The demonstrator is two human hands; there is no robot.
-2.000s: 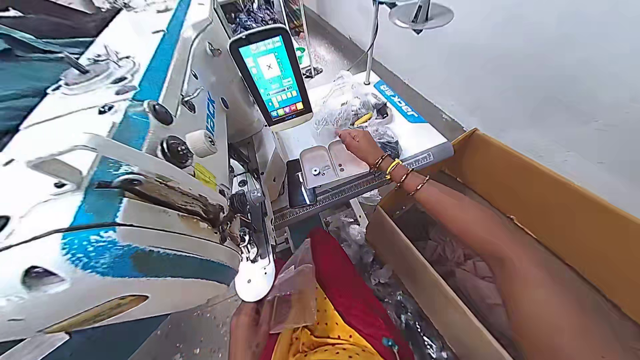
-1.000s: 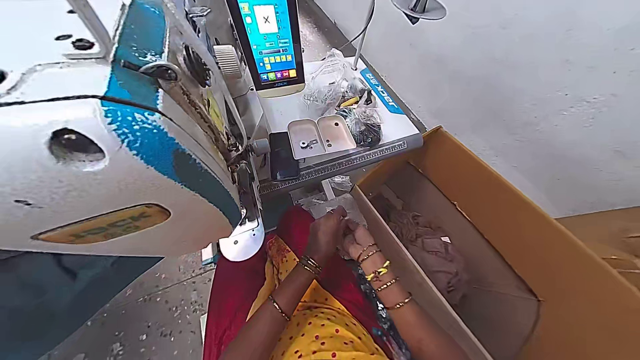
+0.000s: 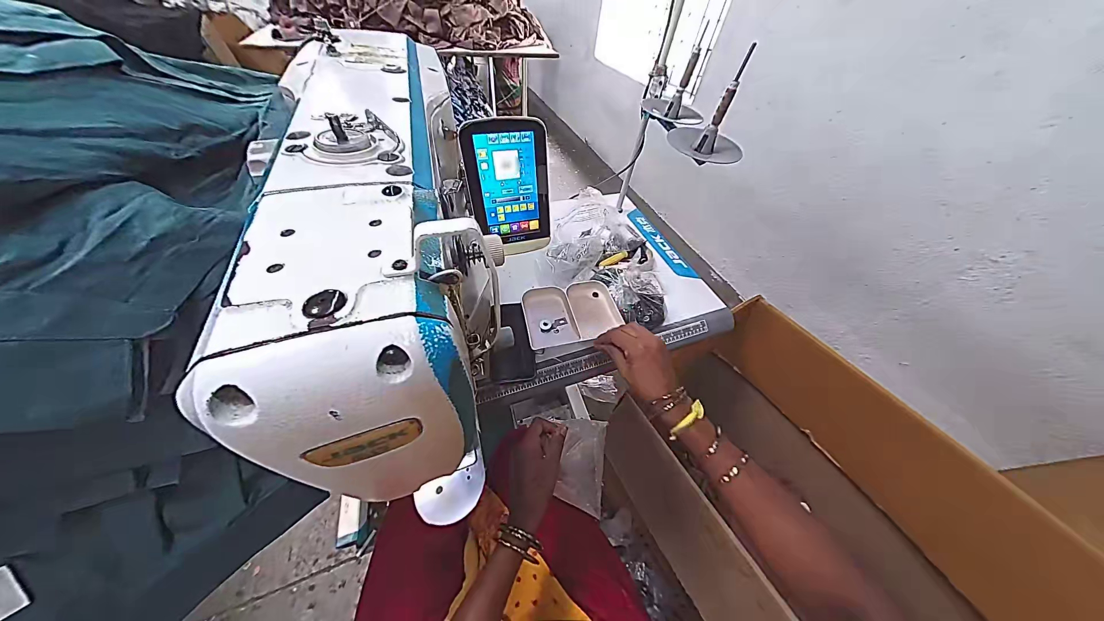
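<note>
My left hand is closed on a clear plastic bag that hangs over my lap, just right of the sewing machine head. Above and to the right, my right hand reaches to the table's front edge, at the lower corner of a two-part plastic tray. Its fingertips are bent down; whether they hold something small cannot be told. A small metal part lies in the tray's left compartment. A dark phone-like object lies left of the tray, partly behind the machine.
Clear plastic bags and a yellow-handled tool lie behind the tray. A lit control screen stands beside the machine. An open cardboard box is at the right, below the table. Thread stand discs rise behind; dark green cloth spreads at the left.
One second ago both hands were together over my lap; now my right hand has moved up to the tray, while my left hand stays low with the plastic bag. The view has shifted.
</note>
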